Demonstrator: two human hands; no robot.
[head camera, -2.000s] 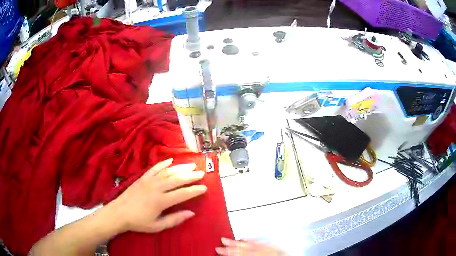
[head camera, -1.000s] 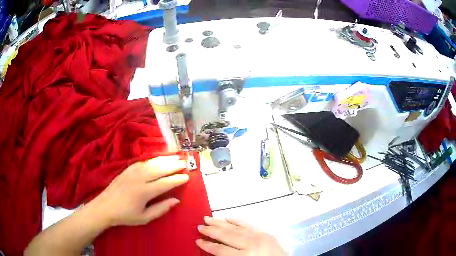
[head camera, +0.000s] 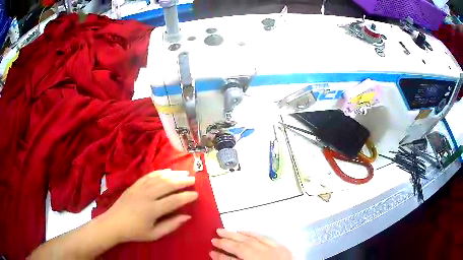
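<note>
Red fabric (head camera: 175, 249) lies flat under the needle area, with large gathered folds to the left of the machine. A tiny white label (head camera: 198, 163) with a dark mark sits on it just in front of the presser foot (head camera: 195, 148). My left hand (head camera: 152, 205) lies flat on the fabric, fingers slightly spread, pointing at the label. My right hand (head camera: 246, 246) is partly cut off by the bottom edge; its fingertips rest on the fabric's right edge. The white sewing machine (head camera: 299, 51) stands in front of me.
Right of the needle lie a slim blue and yellow-green cutter (head camera: 275, 158), orange-red scissor handles (head camera: 350, 170) partly under a black flat object (head camera: 337, 133), and a dark thin bundle (head camera: 412, 165). A printed ruler (head camera: 355, 218) runs along the front edge. A purple basket (head camera: 406, 11) is behind.
Since the oldest frame, my right hand has come further into view and onto the fabric's edge. My left hand remains flat on the fabric, now slightly lower relative to the label. The camera view has shifted.
</note>
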